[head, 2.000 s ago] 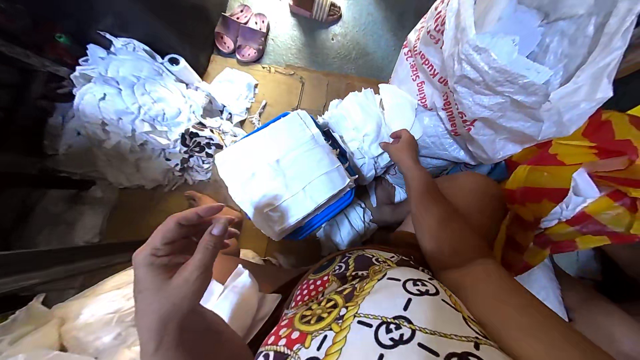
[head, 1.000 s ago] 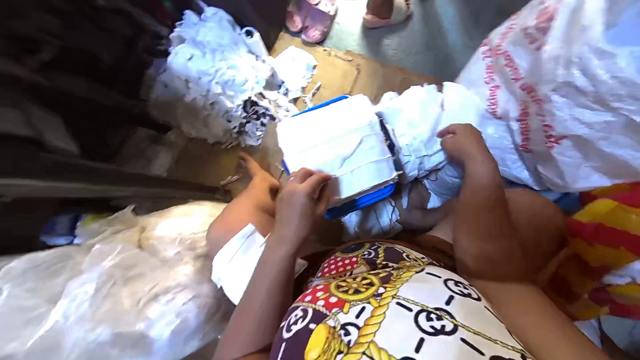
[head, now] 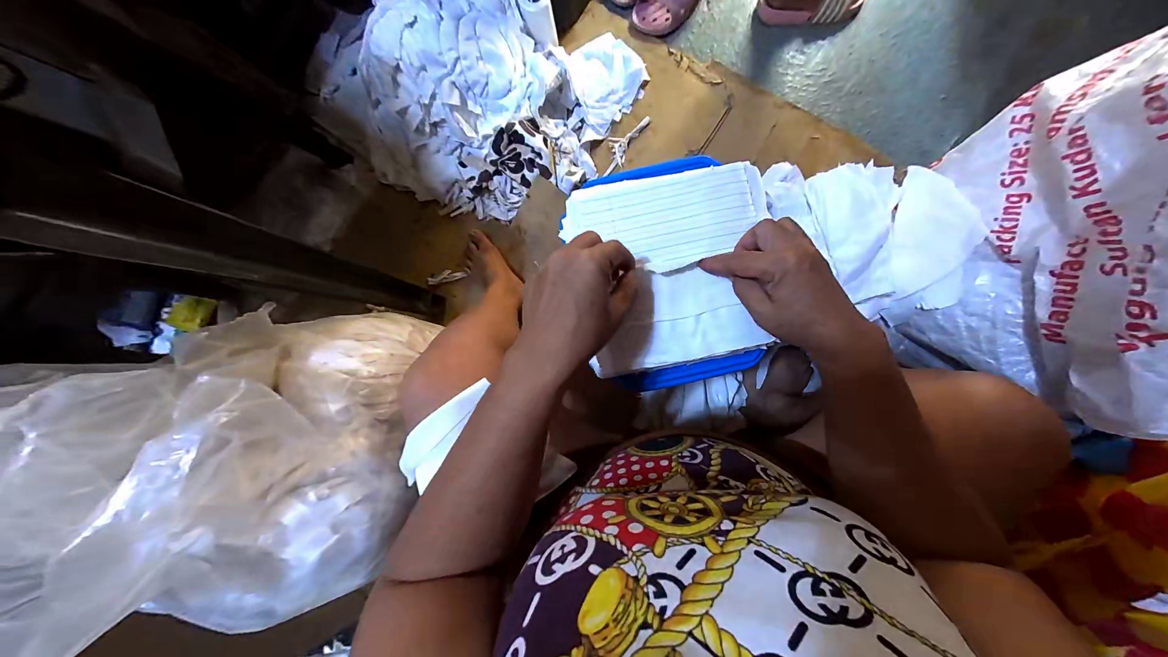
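A striped white cloth piece point(head: 671, 214) lies on a stack of white cloth point(head: 693, 319), which rests on a blue plastic base point(head: 698, 372) between my legs. My left hand point(head: 584, 292) pinches the near left edge of the striped piece. My right hand point(head: 785, 278) pinches the same edge farther right, thumb and fingers closed on it. More loose white cloth pieces point(head: 849, 219) lie just right of the stack. Another white cloth piece point(head: 447, 433) rests on my left leg, partly behind my forearm.
A large heap of white cloth scraps point(head: 447, 82) lies at the upper left on cardboard point(head: 766, 109). A printed woven sack point(head: 1086, 228) stands at the right. A clear plastic bag point(head: 237, 456) fills the lower left. Dark bars point(head: 210, 237) run along the left side.
Both hands have come together over the stack. The right hand has left the loose cloth at the right. A striped piece now lies on the stack, where plain white cloth showed before.
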